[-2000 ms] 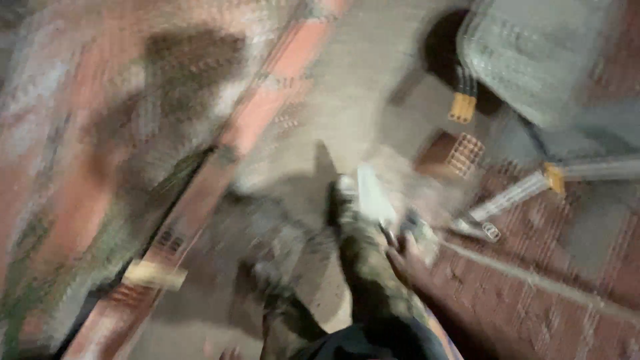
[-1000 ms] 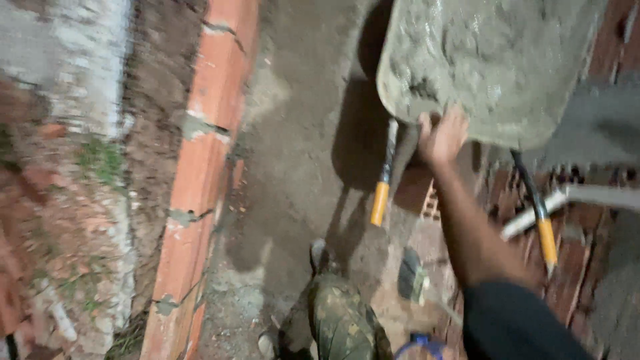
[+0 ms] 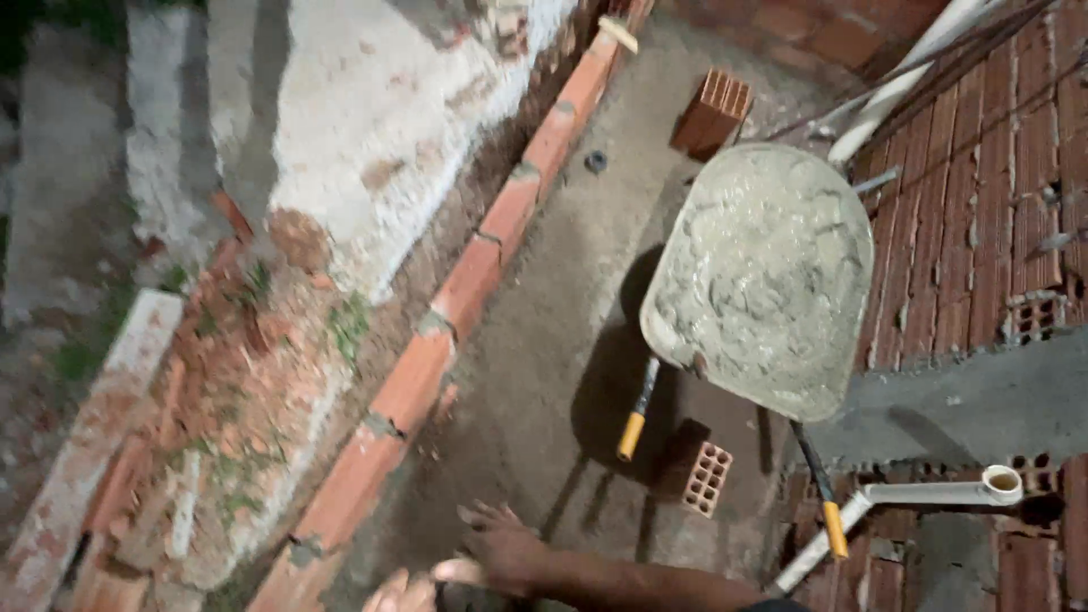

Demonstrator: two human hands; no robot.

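At the bottom edge, my right hand (image 3: 501,544) reaches in from the right with its fingers apart, above the ground by the low brick wall. Just left of it, my left hand (image 3: 404,593) is only partly in view and blurred; whether it holds anything cannot be told. Up and to the right, away from both hands, stands a wheelbarrow (image 3: 653,327) filled with wet grey mortar (image 3: 765,263). Its two handles have yellow grips, a left one (image 3: 631,436) and a right one (image 3: 835,529), and neither is touched.
A low wall of red hollow bricks (image 3: 408,382) runs diagonally on the left, with rubble and a board (image 3: 102,425) beyond. One hollow brick (image 3: 707,478) lies near the handles, another (image 3: 712,110) past the wheelbarrow. White pipes (image 3: 926,493) and a brick wall (image 3: 943,238) are at the right.
My right hand was at the wheelbarrow's near rim one second ago and is now away from it, low in the view. The left hand has come into view. The view has shifted strongly.
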